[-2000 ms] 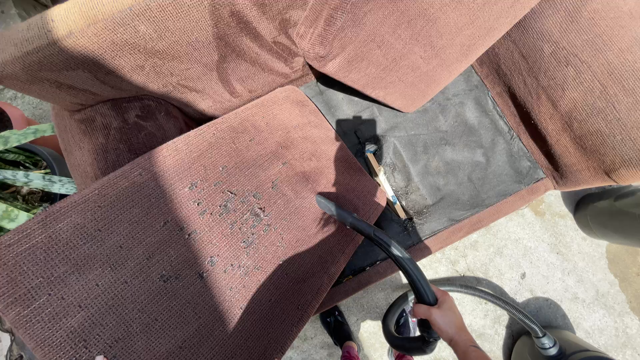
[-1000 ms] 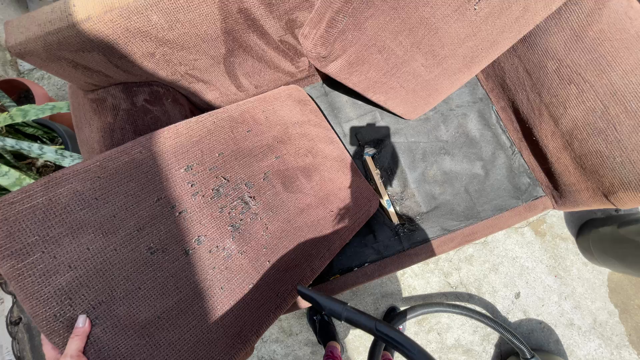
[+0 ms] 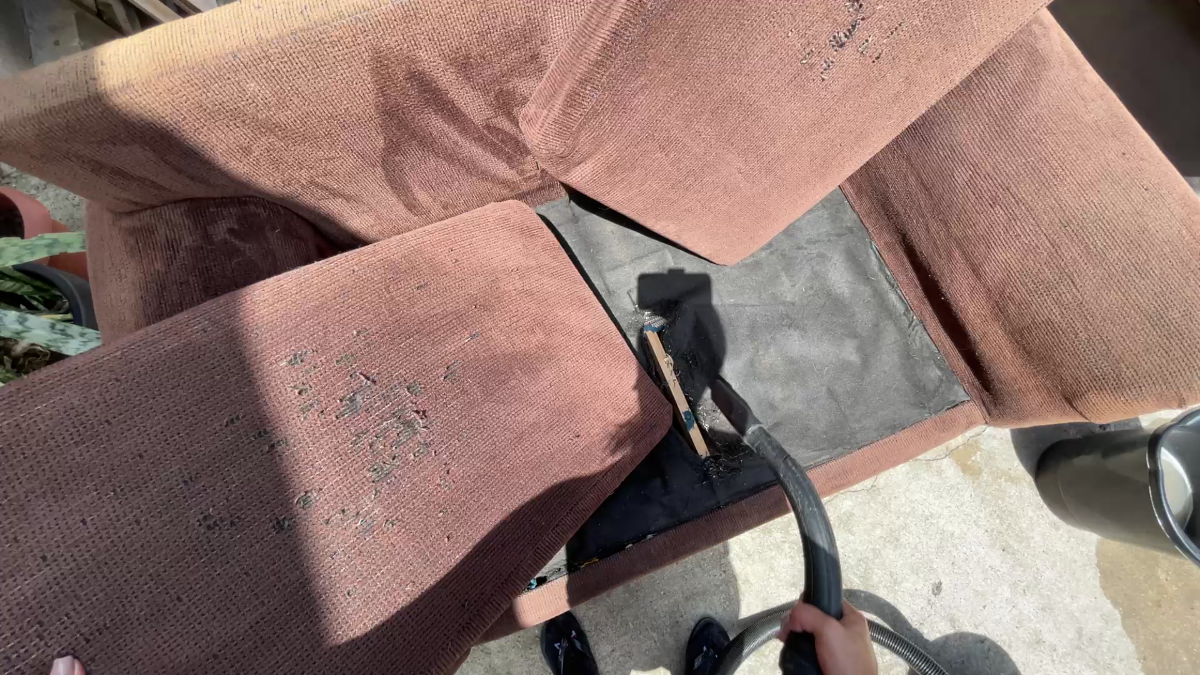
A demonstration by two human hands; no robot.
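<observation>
My right hand (image 3: 834,639) is closed around the black vacuum cleaner wand (image 3: 811,520) at the lower right. The wand's narrow nozzle lies over the black fabric base (image 3: 797,328) of the sofa, just right of a torn opening where a wooden slat (image 3: 677,389) shows. Of my left hand (image 3: 67,666), only a fingertip is visible, at the lower left edge of a reddish-brown seat cushion (image 3: 487,375) with worn, frayed patches; its grip is hidden. Another cushion (image 3: 731,112) leans against the backrest, its corner over the base.
A black bucket (image 3: 1092,478) stands on the concrete floor at the right. The grey ribbed hose (image 3: 900,642) curves along the floor near my shoes (image 3: 567,647). Potted plants (image 3: 42,328) are at the far left, beside the sofa's armrest (image 3: 197,248).
The wand's nozzle has moved from near the loose cushion's edge onto the black base. My left hand, absent two seconds ago, appeared at the cushion's lower left edge; less of it shows now.
</observation>
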